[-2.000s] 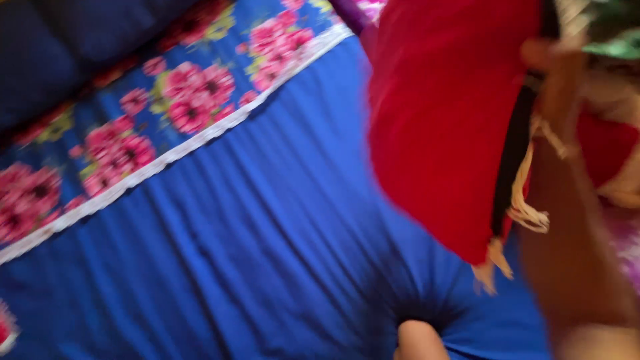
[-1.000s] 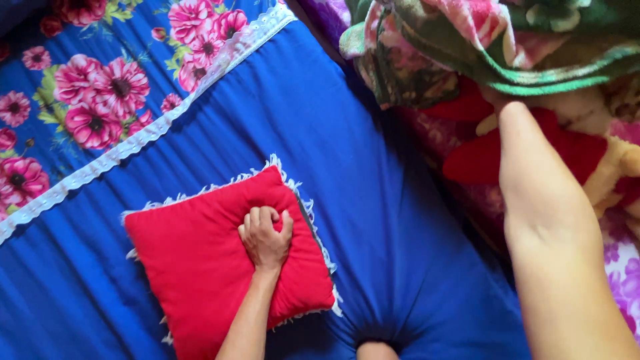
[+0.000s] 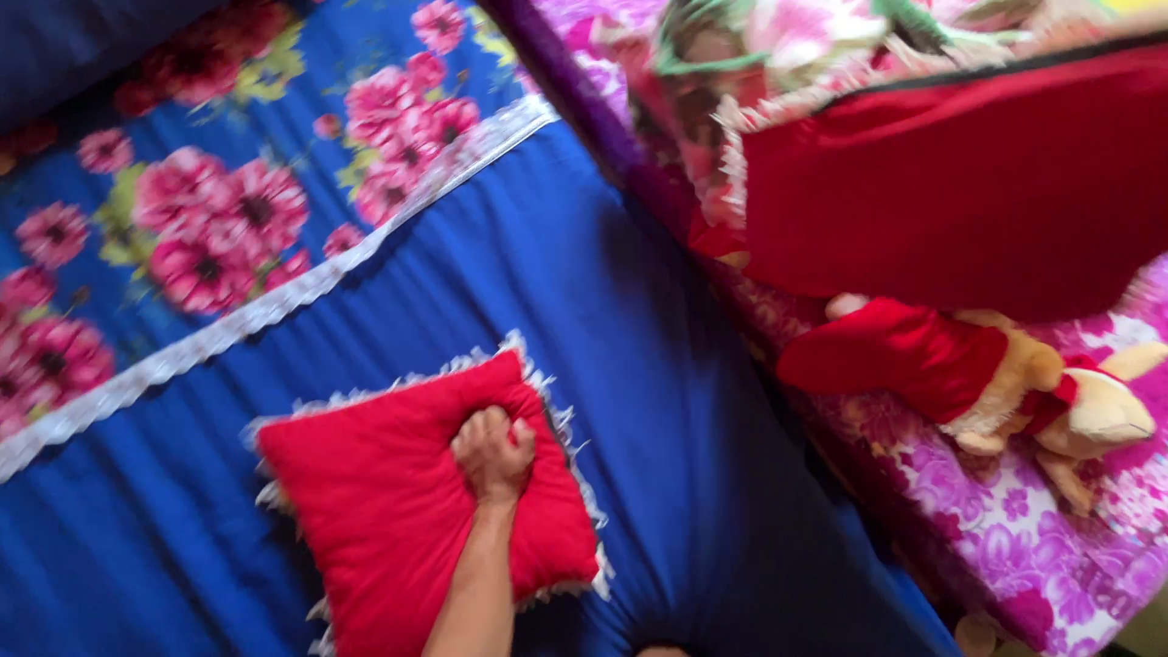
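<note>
My left hand (image 3: 495,453) is closed in a fist on the upper right part of a red cushion (image 3: 392,511) with a frayed whitish fringe. The fabric is bunched under the fingers, and the cushion lies on a blue bedsheet (image 3: 593,301). At the upper right, a second red fabric piece with a pale fringe and a dark edge strip, seemingly another cushion (image 3: 949,182), is raised above a floral-covered surface. What holds it is not shown. My right hand cannot be made out.
A plush toy in red clothing (image 3: 985,374) lies on purple-and-white floral fabric (image 3: 985,511) at the right. Behind the raised red piece is a green-and-pink blanket (image 3: 712,55). White lace trim (image 3: 301,292) crosses the blue sheet, and a dark blue padded item (image 3: 82,55) is at the upper left.
My right forearm, seen reaching to the blanket a second ago, is out of view. The fringed red piece now stands at the upper right, uncovering the plush toy below. My left hand stays on the cushion.
</note>
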